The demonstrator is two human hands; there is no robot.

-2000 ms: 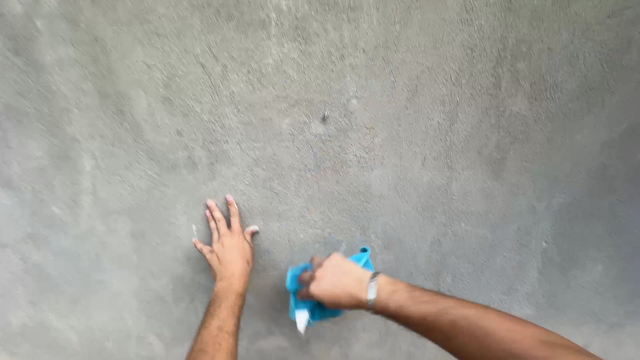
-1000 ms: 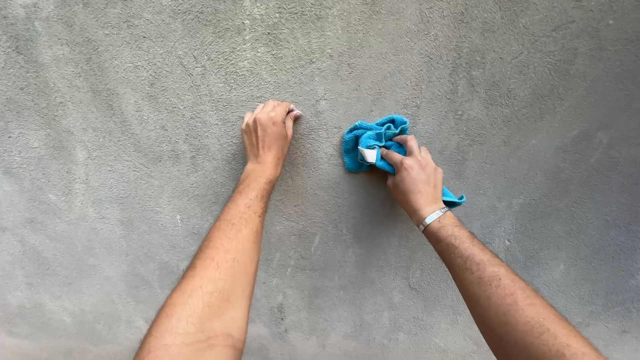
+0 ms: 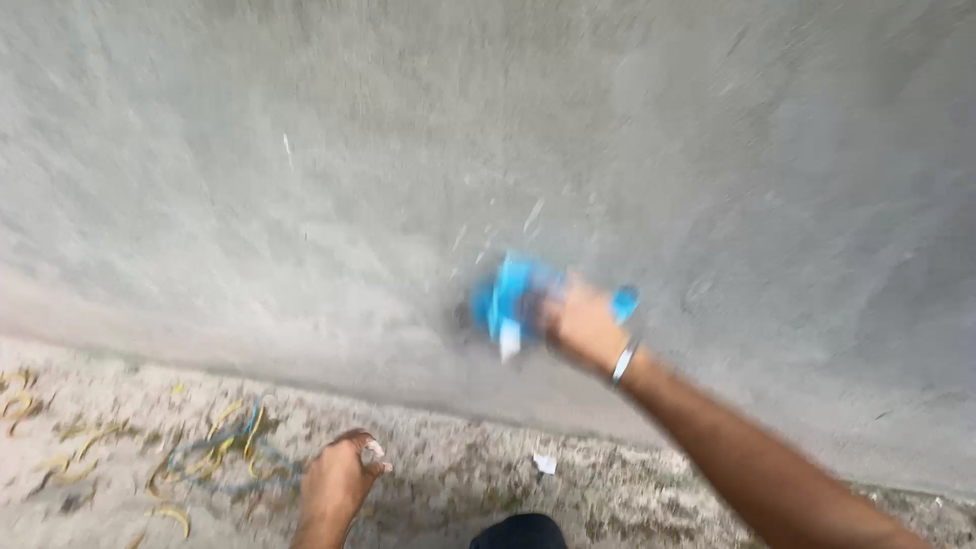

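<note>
A bunched blue cloth (image 3: 512,293) with a white tag hangs against the grey wall (image 3: 366,168), blurred by motion. My right hand (image 3: 583,316), with a light band at its wrist, is closed on the cloth. Lower down and to the left, my left hand (image 3: 343,476) is off the wall, over the ground in the view, its thumb and fingers curved with a gap between them. Pale residue coats its fingertips, and I see nothing held in it. Pale streaks mark the wall just above the cloth.
Rough ground (image 3: 427,473) meets the wall's foot. Yellowish curled leaves (image 3: 175,515) and a tangled bluish cord (image 3: 183,457) lie at the lower left. A small white scrap (image 3: 544,463) lies near the wall, and something dark (image 3: 518,532) shows at the bottom edge.
My left hand has come off the wall and moved down, its fingers now apart. My right hand has carried the cloth lower on the wall. The view has tilted down, showing the ground.
</note>
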